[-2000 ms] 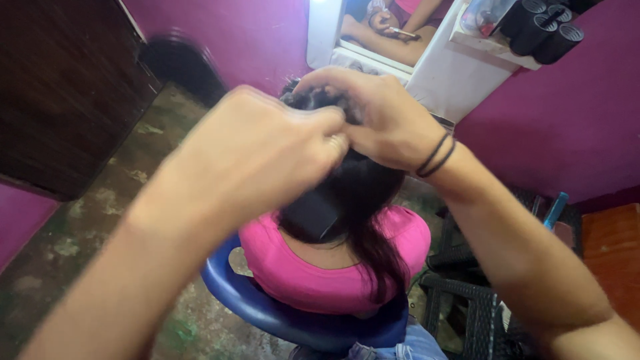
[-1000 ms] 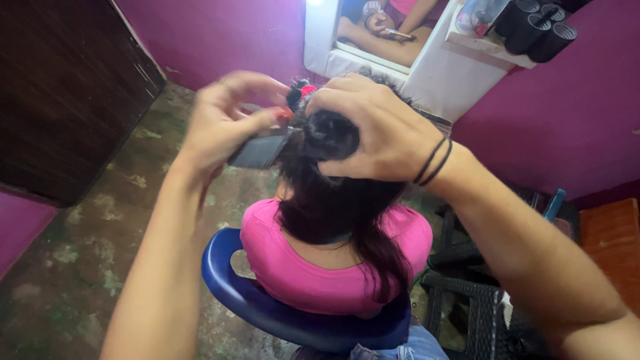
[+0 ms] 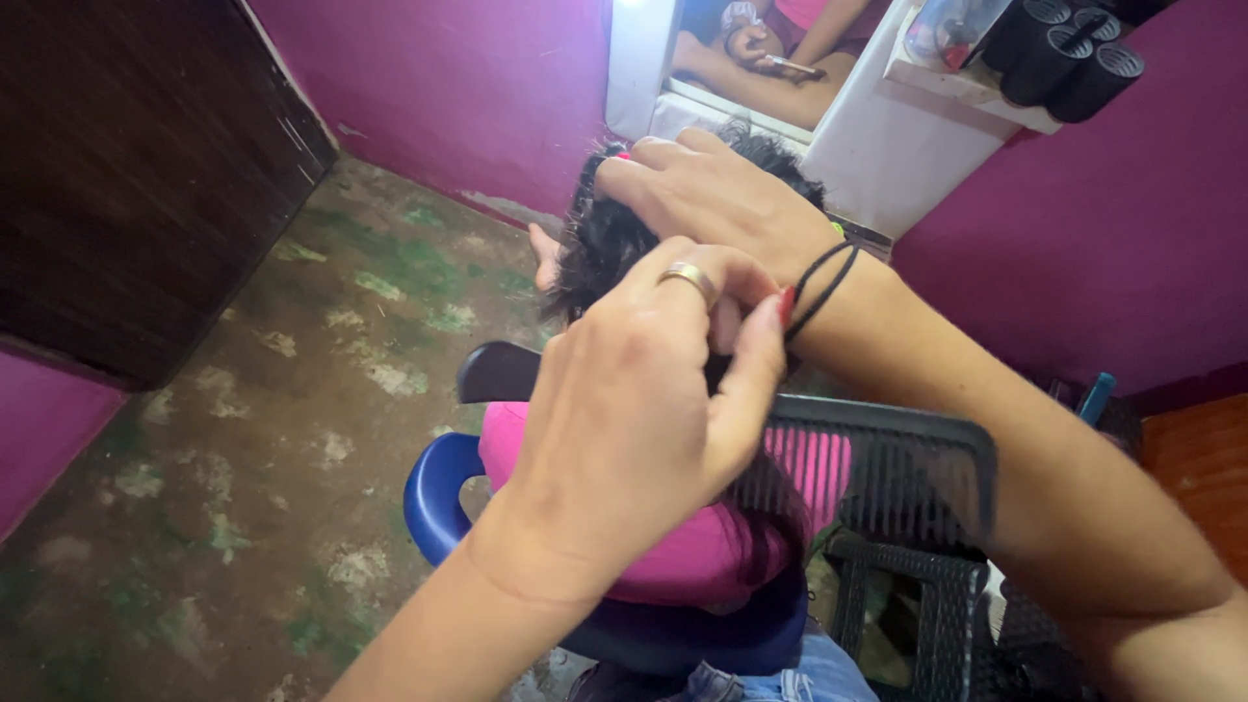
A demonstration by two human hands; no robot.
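Note:
A seated person in a pink top (image 3: 673, 565) faces away from me, dark hair (image 3: 609, 239) gathered on the head. My right hand (image 3: 721, 190) is closed over the hair at the top of the head. Two black hair elastics (image 3: 824, 288) circle my right wrist, and the fingertips of my left hand (image 3: 648, 361) pinch at them. Also in my left hand is a black wide-toothed comb (image 3: 887, 429), its handle sticking out to the left and its teeth hanging down over the person's back. A long dark strand falls down the back.
The person sits on a blue plastic chair (image 3: 439, 502). Beyond the head stands a white-framed mirror (image 3: 648, 58). Black hair rollers (image 3: 1063, 58) lie on a white shelf (image 3: 960, 93) at upper right. A black woven-textured plastic piece (image 3: 960, 595) is at lower right, and a dark door (image 3: 127, 185) at left.
My left hand has moved from the left side of the hair across to my right wrist, with the comb still in it. My right hand stays at the hair.

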